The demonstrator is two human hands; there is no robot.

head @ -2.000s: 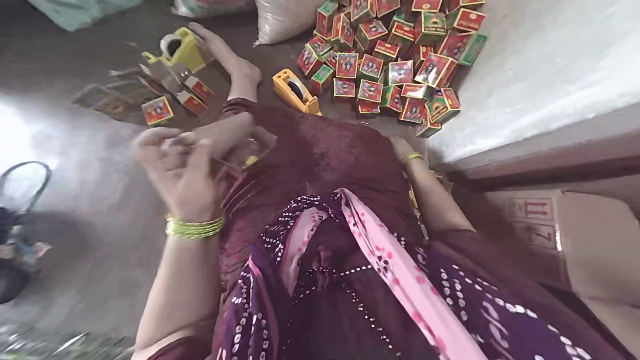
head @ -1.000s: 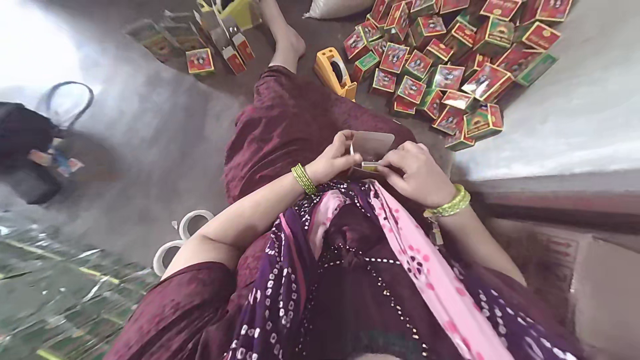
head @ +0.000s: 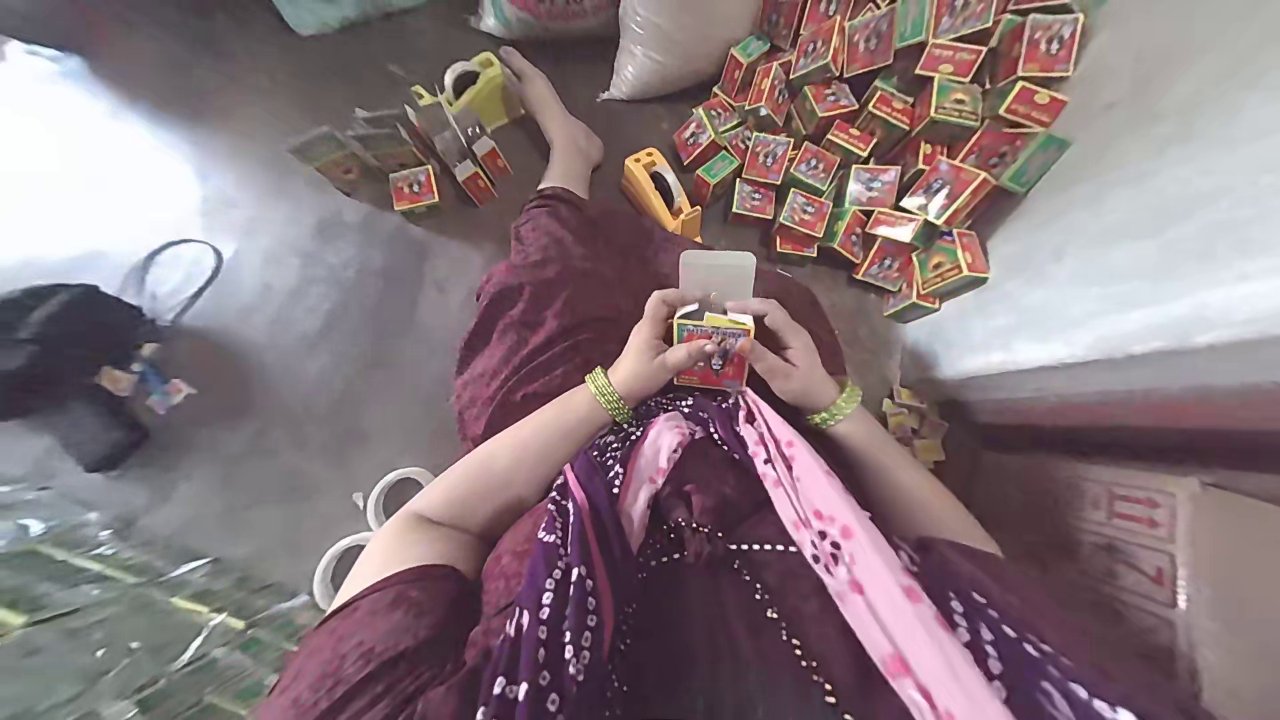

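Observation:
Over my lap is a small red and yellow printed carton (head: 708,362), its pale top flap standing up and open. My left hand (head: 662,348) grips the carton's left side, thumb on the printed face. On the other side my right hand (head: 788,357) holds it, thumb against the front and fingers at the open top edge. What lies inside the carton cannot be made out. An orange tape dispenser (head: 662,192) stands on the floor just beyond my leg.
Many small printed cartons (head: 830,160) are heaped at upper right. More cartons (head: 413,188) and a yellow tape dispenser (head: 480,90) lie near my foot. White tape rolls (head: 398,497), a black bag (head: 75,345), filled sacks (head: 680,45) and a cardboard box (head: 1130,560) lie around.
My left hand, raised away from the lap two seconds ago, is now at the carton with my right hand. The carton's printed face now shows between both hands.

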